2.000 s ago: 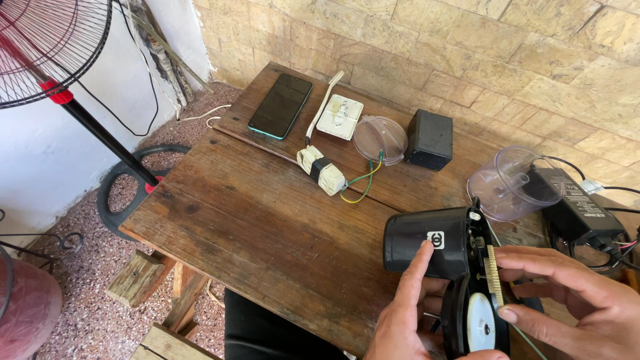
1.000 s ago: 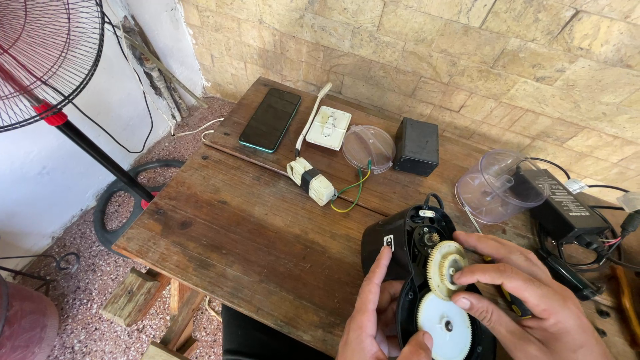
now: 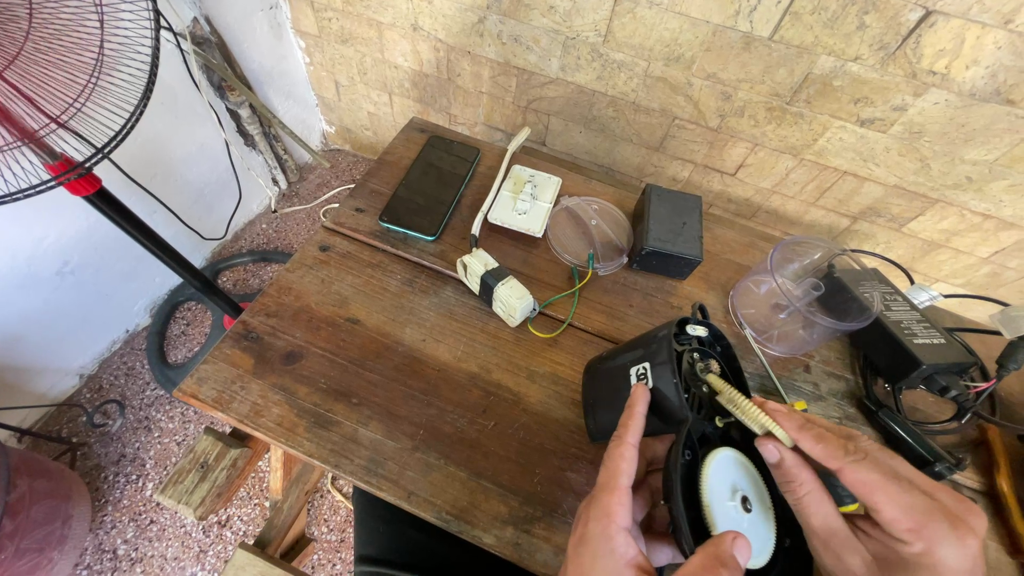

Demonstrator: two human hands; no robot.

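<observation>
My left hand (image 3: pixel 632 496) holds a black plastic appliance housing (image 3: pixel 640 376), its index finger on a small white sticker and its thumb over a large white gear (image 3: pixel 738 504) seated in the open lower part. My right hand (image 3: pixel 864 480) pinches a cream-coloured plastic gear (image 3: pixel 748 410) between thumb and fingers. That gear is tilted nearly edge-on, above the housing's inside, near a small metal pinion (image 3: pixel 710 368). A screwdriver (image 3: pixel 764 360) lies behind my right hand, its yellow and black handle partly hidden.
On the wooden table (image 3: pixel 384 384) lie a smartphone (image 3: pixel 432 186), a white plastic plate (image 3: pixel 524 200), a taped white connector block (image 3: pixel 496 286), a clear lid (image 3: pixel 590 234), a black box (image 3: pixel 667 230), a clear plastic container (image 3: pixel 800 296) and a power adapter (image 3: pixel 904 336). A pedestal fan (image 3: pixel 144 232) stands left.
The cream gear, shown face-on over the housing one second ago, is now tilted nearly edge-on in my right hand. My left hand still holds the housing.
</observation>
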